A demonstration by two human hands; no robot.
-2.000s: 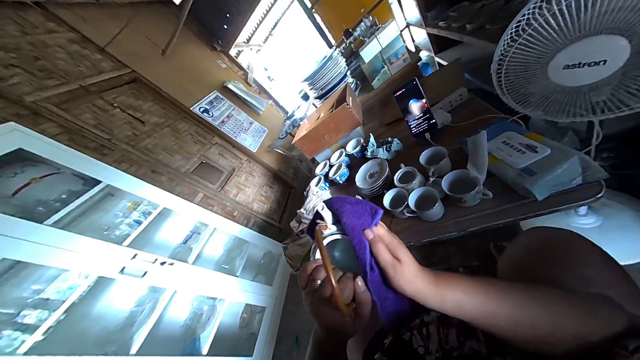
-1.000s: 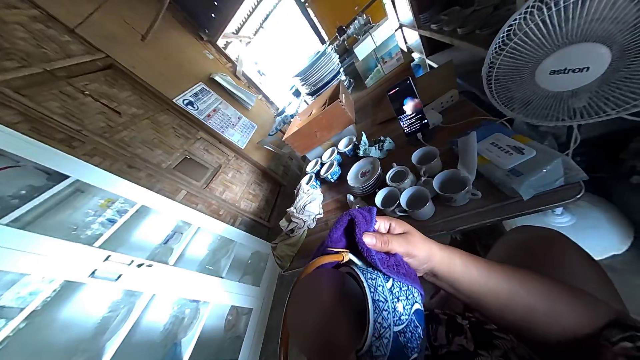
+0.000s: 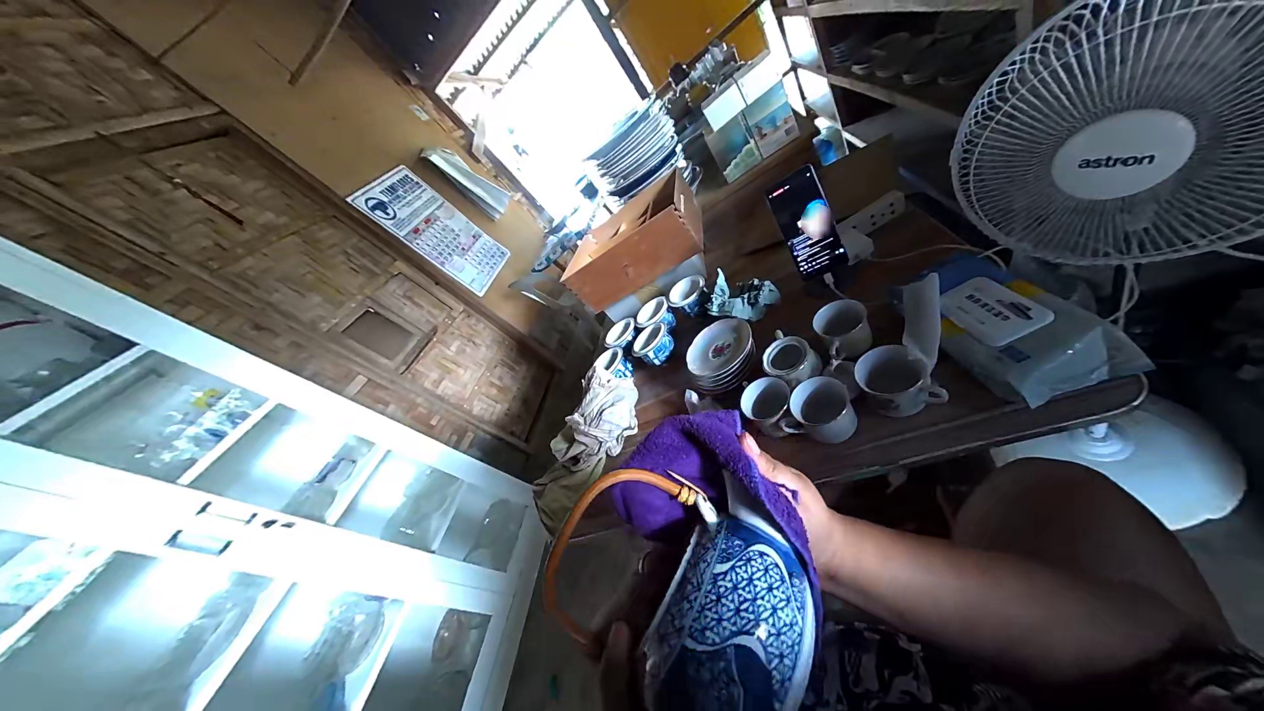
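A blue-and-white patterned ceramic teapot (image 3: 736, 602) with a curved, cane-like handle (image 3: 565, 538) is tilted low in the view. My right hand (image 3: 795, 494) presses a purple cloth (image 3: 681, 464) against the teapot's upper and right side. Dark and partly hidden, my left hand (image 3: 620, 652) is at the teapot's lower left, near the handle's lower end; its fingers are around that side. Beyond the cloth on the wooden table are white cups (image 3: 823, 409), a stack of small floral saucers (image 3: 719, 354) and small blue-and-white cups (image 3: 653, 343).
A crumpled cloth (image 3: 602, 415) lies at the table's left edge. Behind the cups stand a cardboard box (image 3: 637, 247) and a lit phone (image 3: 808, 225). Plastic packages (image 3: 1027, 331) and a white fan (image 3: 1116, 148) are at right. A glass-fronted white cabinet (image 3: 326, 533) is at left.
The teapot has turned in my hands, so its patterned side now faces up instead of its dark opening. The handle now arches out to the left. The purple cloth remains under my right hand.
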